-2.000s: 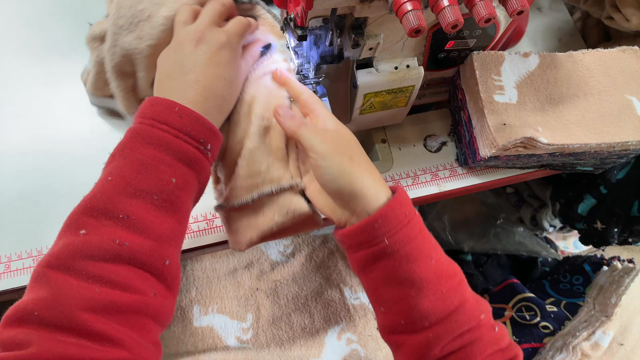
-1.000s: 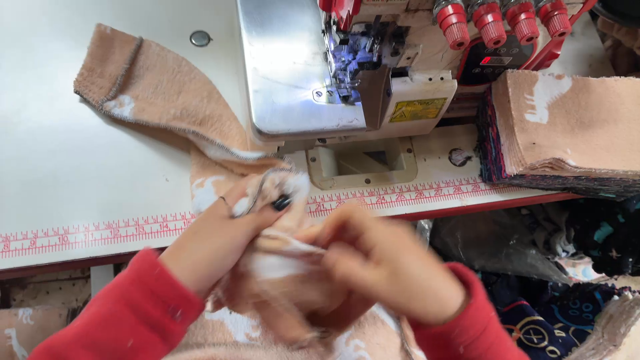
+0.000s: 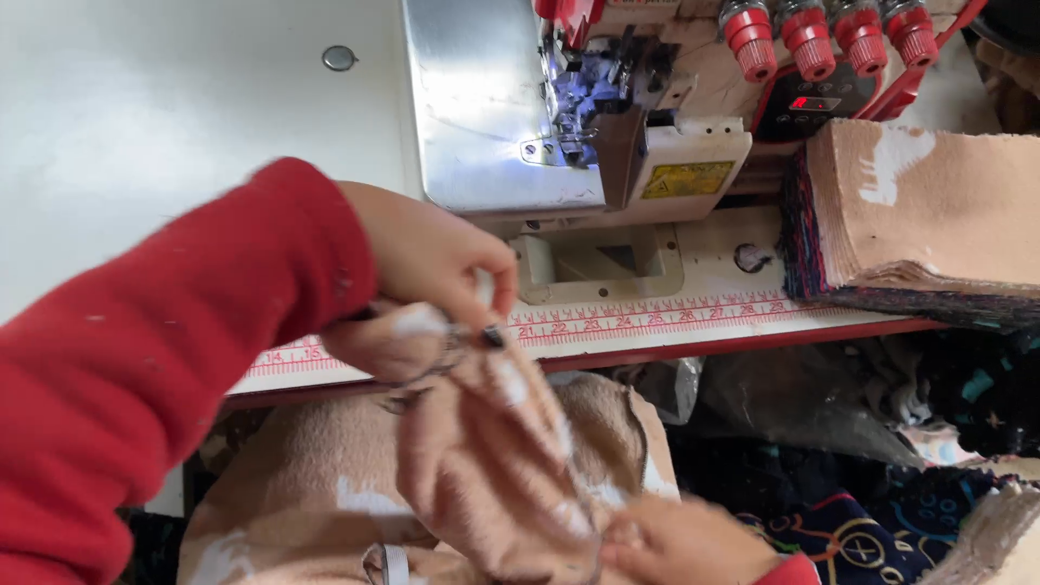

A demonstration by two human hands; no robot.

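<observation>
A tan fleece garment piece with white animal prints point(image 3: 487, 439) hangs stretched between my hands over the table's front edge. My left hand point(image 3: 443, 260) pinches its upper end above the printed ruler strip, with a dark seam showing beside the fingers. Low in the view, my right hand point(image 3: 678, 540) grips the lower edge of the fabric and is somewhat blurred. Behind them stands an overlock sewing machine point(image 3: 691, 106) with its needle area lit and its metal cloth plate point(image 3: 496, 114) bare. More of the tan fleece point(image 3: 301, 455) lies below the table edge, with a pale elastic strip point(image 3: 396, 565) on it.
A thick stack of cut tan and dark fabric pieces point(image 3: 934, 211) sits on the right of the white table point(image 3: 203, 106). Below it are clear plastic point(image 3: 780, 406) and dark patterned fabrics point(image 3: 861, 528). A ruler tape point(image 3: 650, 325) runs along the front edge.
The fabric has left the machine's needle area, where both hands held it at first. The sleeve-like part lying on the table left one second ago is gone from there. My right hand has moved lower.
</observation>
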